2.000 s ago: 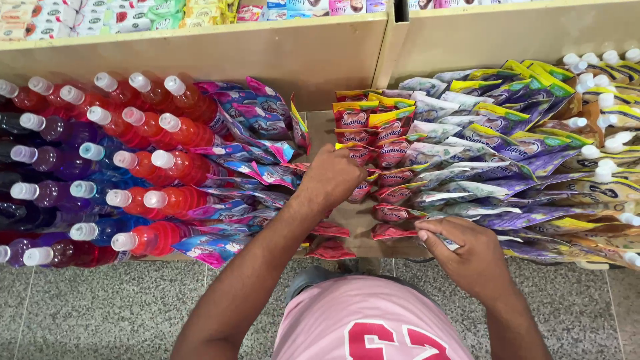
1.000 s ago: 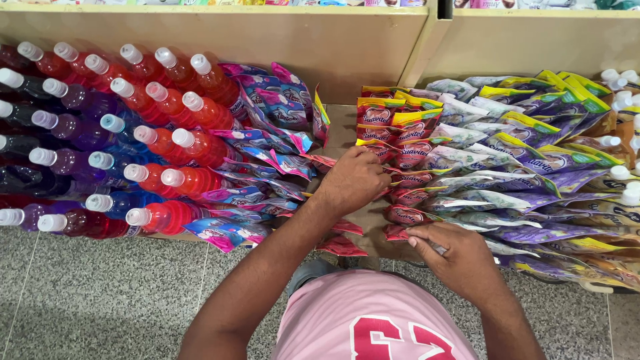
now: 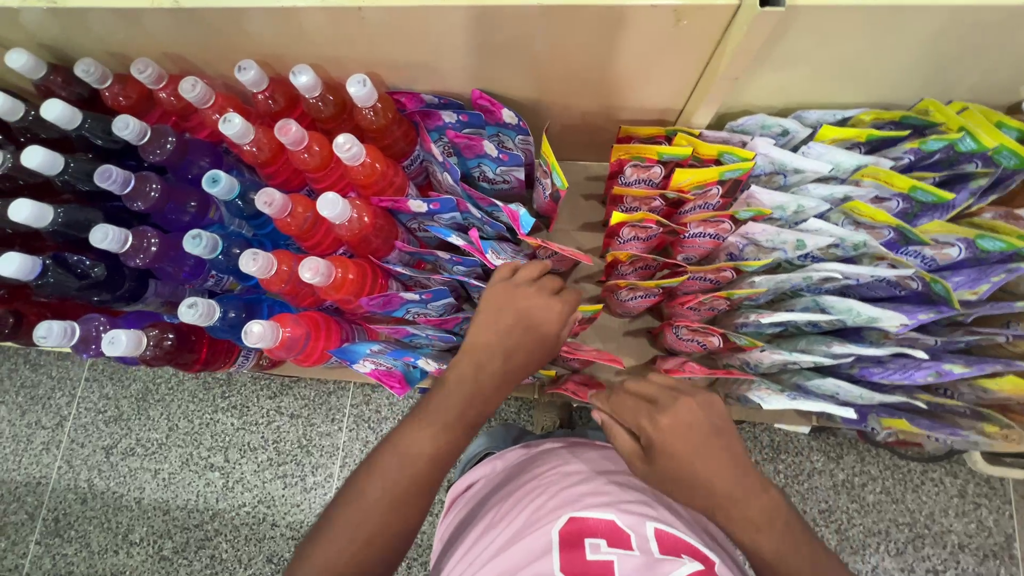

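Note:
My left hand (image 3: 524,316) bends over the gap between two groups of pouches, its fingertips at a red pouch (image 3: 558,252) beside the blue and pink pouches (image 3: 496,160). What its fingers grip is partly hidden beneath it. My right hand (image 3: 668,428) is at the front edge, its thumb and fingers by a small red pouch (image 3: 578,386); whether it pinches that pouch cannot be told. Right of the gap, red Suavitel pouches (image 3: 636,236) with yellow tops stand in rows. White and green pouches (image 3: 784,240) stand beside them.
Bottles of red liquid (image 3: 308,336), with blue, purple and dark ones, fill the left side. Purple and yellow pouches (image 3: 920,256) stand at the right. A beige panel (image 3: 560,64) rises behind the brown shelf surface (image 3: 582,204). Speckled floor tiles (image 3: 200,456) lie in front.
My right hand has moved left along the front edge, from the red pouches right of the gap to the small red pouch left of it. My left hand stays over the left side of the gap.

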